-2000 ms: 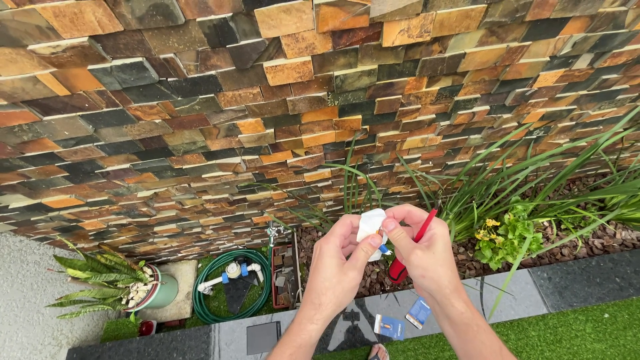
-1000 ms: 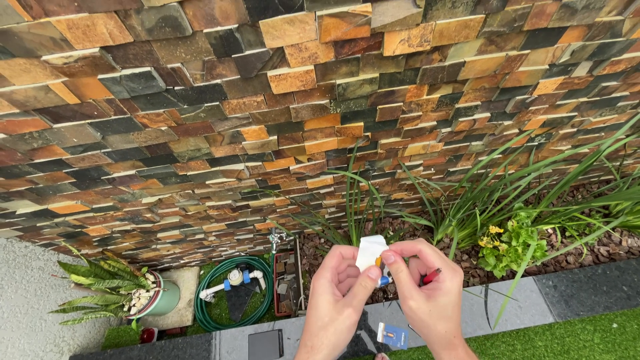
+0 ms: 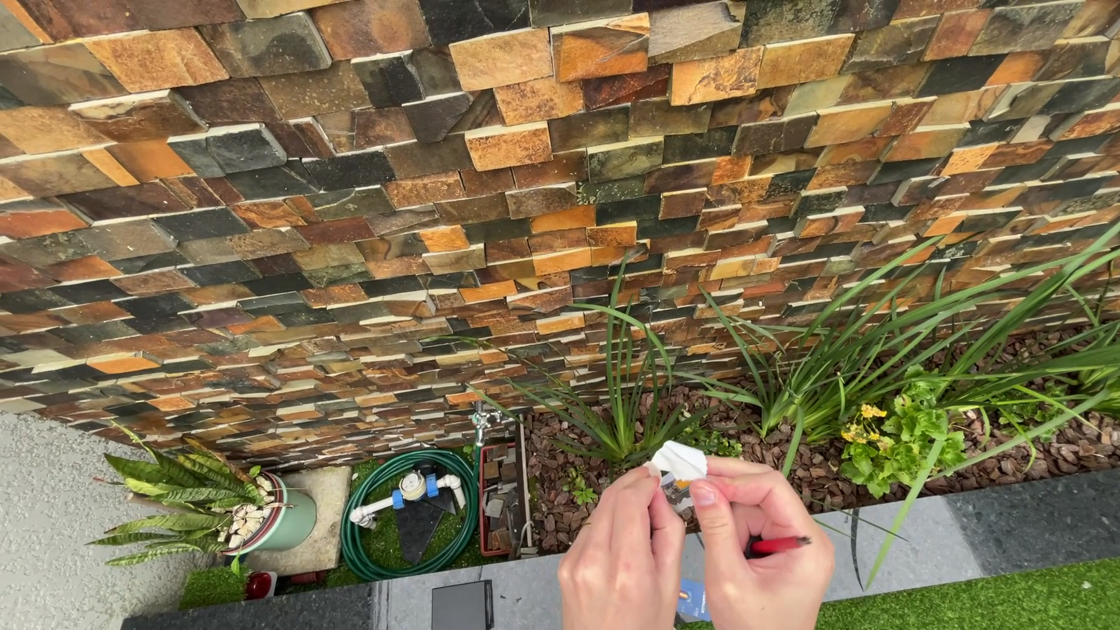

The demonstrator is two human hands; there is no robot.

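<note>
A small white sheet, paper or plastic, is pinched between the fingertips of both hands at lower centre. My left hand grips its left edge. My right hand pinches its right side and also keeps a red and black tool tucked in the palm; its kind is mostly hidden. Just under the white sheet shows a small part with yellow and clear or metallic areas, partly covered by the fingers. A blue printed card or packet lies below, between the wrists, partly hidden.
A stacked-stone wall rises ahead. Left below are a potted snake plant, a coiled green hose around a water meter, and a wall tap. A dark box sits on the stone edging; strappy plants fill the bark bed.
The red tool, sticking up from my right hand two seconds ago, now lies lower in the palm. The white sheet looks more crumpled or folded than one second ago.
</note>
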